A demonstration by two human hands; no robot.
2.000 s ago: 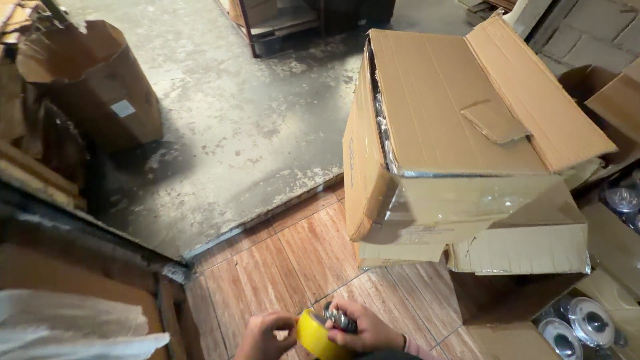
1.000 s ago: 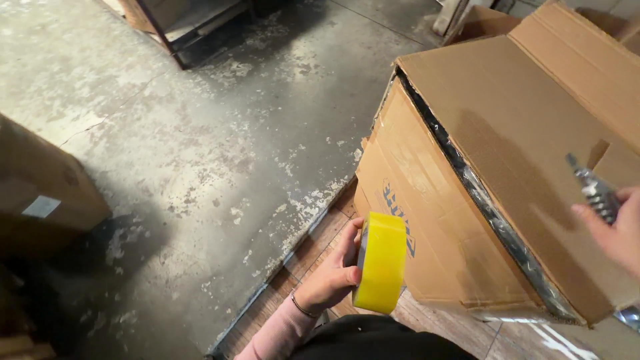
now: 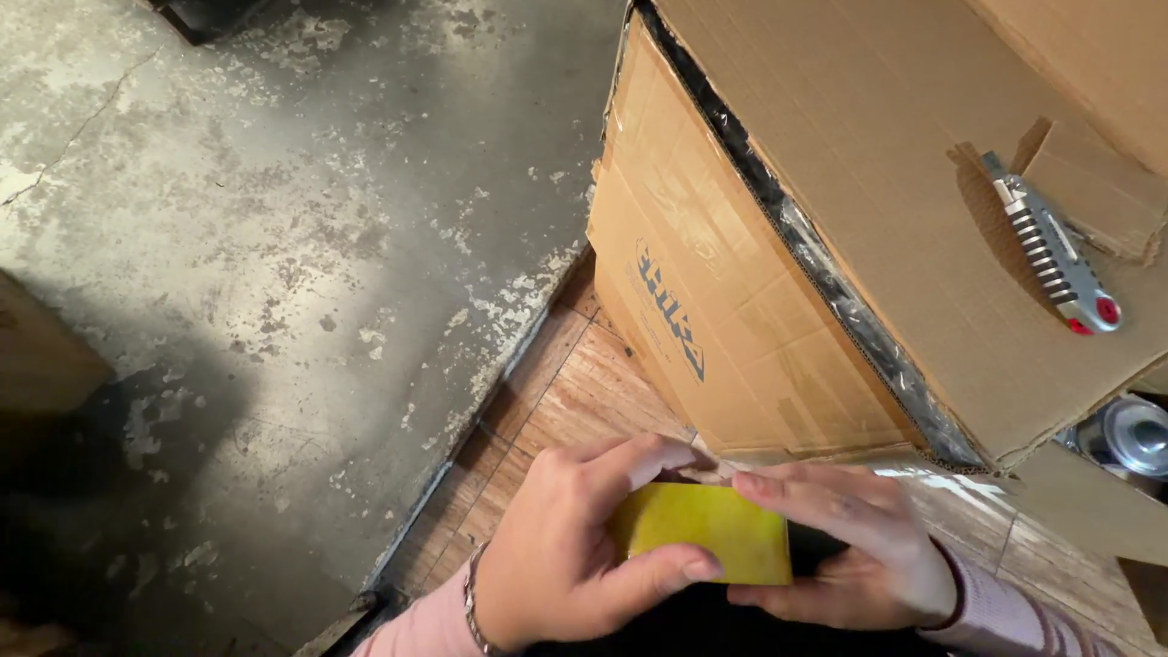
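A roll of yellow tape [image 3: 703,531] is held between both hands at the bottom centre. My left hand [image 3: 593,538] wraps around its left side, thumb across the front. My right hand [image 3: 849,547] touches the roll's upper right edge with its fingertips. Just beyond the hands stands a large cardboard box [image 3: 730,274] with printing on its side and a long gap along its top edge, where clear plastic shows. On the box top lies a grey utility knife [image 3: 1054,246] with red parts, beside a torn cardboard piece [image 3: 1090,187].
A round clear-and-silver item [image 3: 1136,436] sits in packaging at the right edge. Another cardboard box [image 3: 46,347] stands at the far left. A raised edge [image 3: 474,415] divides the worn concrete floor [image 3: 274,182] from wood-look tiles [image 3: 593,383]. Dark furniture legs show at the top left.
The utility knife, in my right hand one second ago, now lies on the box top. My right hand has come over to the tape roll, which my left hand held alone then.
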